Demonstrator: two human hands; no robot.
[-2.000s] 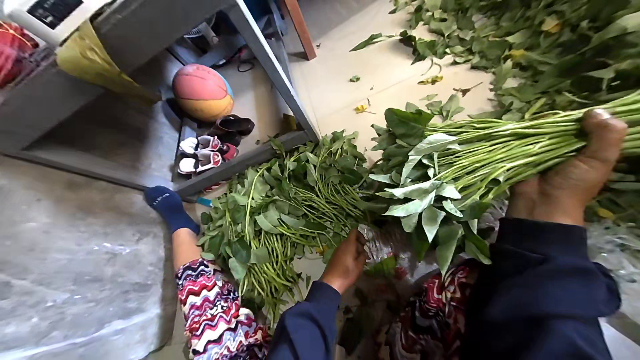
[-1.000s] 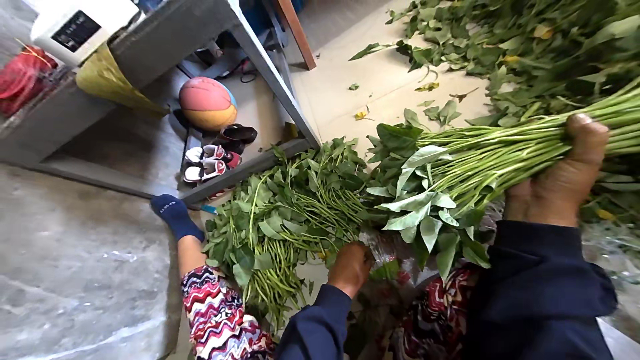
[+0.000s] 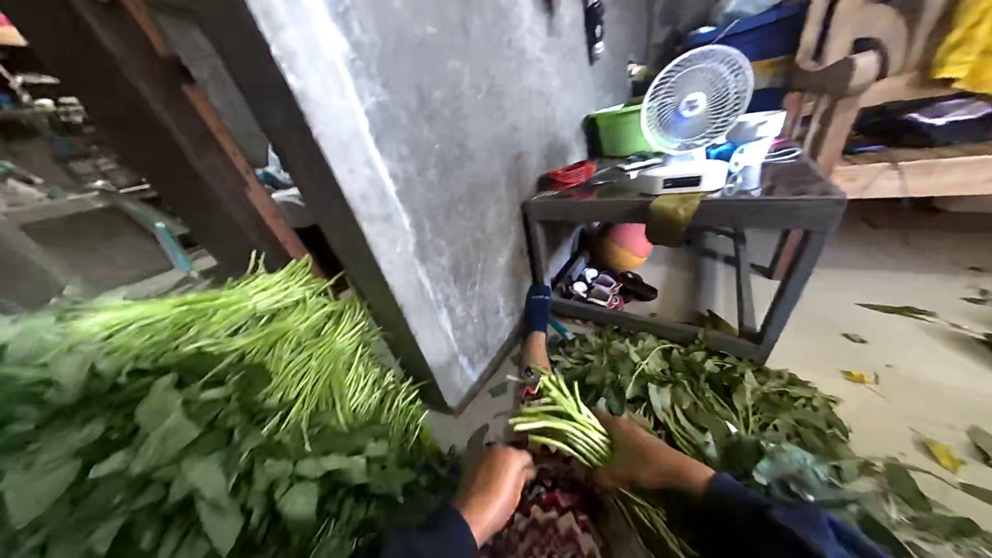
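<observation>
A bunch of leafy green stems (image 3: 566, 422) is held in my right hand (image 3: 647, 457), its pale stem ends fanned up and to the left over the patterned trousers. Close to its left, my left hand (image 3: 496, 484) is curled; a dark, pointed, blade-like tool (image 3: 475, 443) stands up beside its fingers, and the grip on it is partly hidden. A large heap of the same greens (image 3: 201, 434) fills the lower left, stem ends towards the wall. More loose greens (image 3: 705, 387) lie on the floor beyond my right hand.
A grey wall edge (image 3: 434, 364) stands ahead. Right of it is a dark table (image 3: 767, 205) bearing a white fan (image 3: 697, 101), a green tub (image 3: 620, 132) and red cord. Beneath are a ball (image 3: 626, 246) and shoes (image 3: 601, 288). A socked foot (image 3: 538, 308) rests near the table leg.
The view has swung far to the left, bringing in the large heap. My right hand now has the bunch low before me with stem ends showing; my left hand has come up from the floor greens beside it.
</observation>
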